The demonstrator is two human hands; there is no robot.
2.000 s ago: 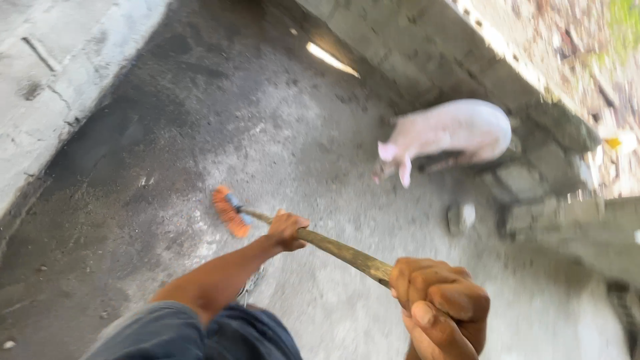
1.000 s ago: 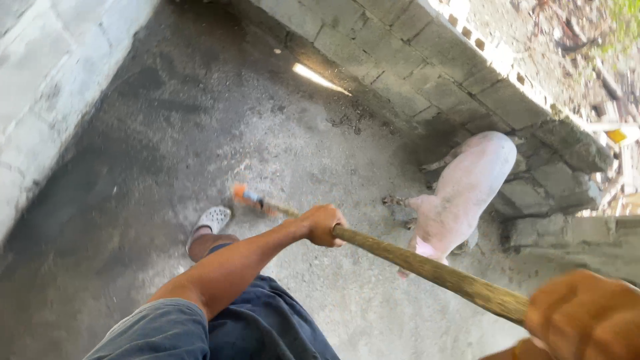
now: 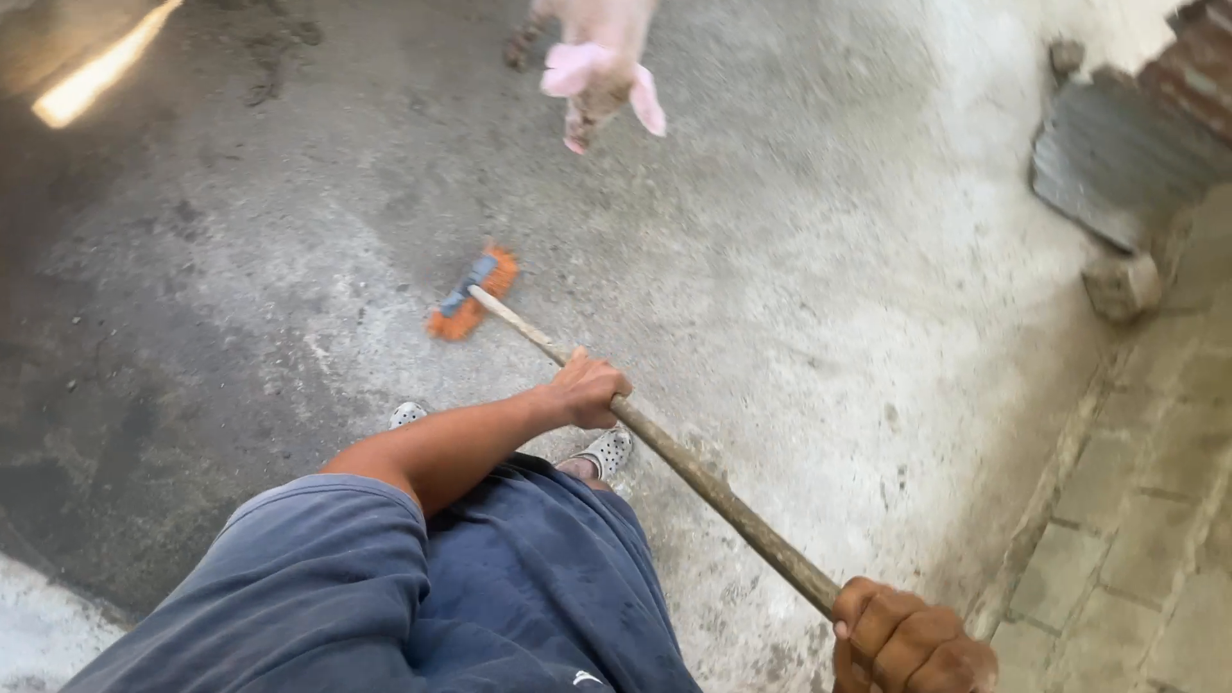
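My left hand (image 3: 591, 389) is closed around the lower part of a long wooden broom handle (image 3: 722, 500). At the lower right, my right hand (image 3: 910, 635) grips the handle's upper end. The handle runs up and left to a push broom head (image 3: 474, 292) with a blue-grey block and orange bristles, which is over the concrete floor (image 3: 770, 231). Beyond the broom head, a pink pig (image 3: 597, 87) faces my way with its head low and its snout dirty; its hindquarters are out of view.
A concrete block wall (image 3: 1116, 539) runs along the right side. A piece of corrugated sheet (image 3: 1116, 154) and a stone block (image 3: 1121, 287) lie near it. My feet, in light perforated clogs (image 3: 608, 452), are just below the broom. A dark damp patch marks the floor at left.
The view has turned strongly to the right. The pig, seen at the right before, now shows at the top. Both hands have kept hold of the broom handle.
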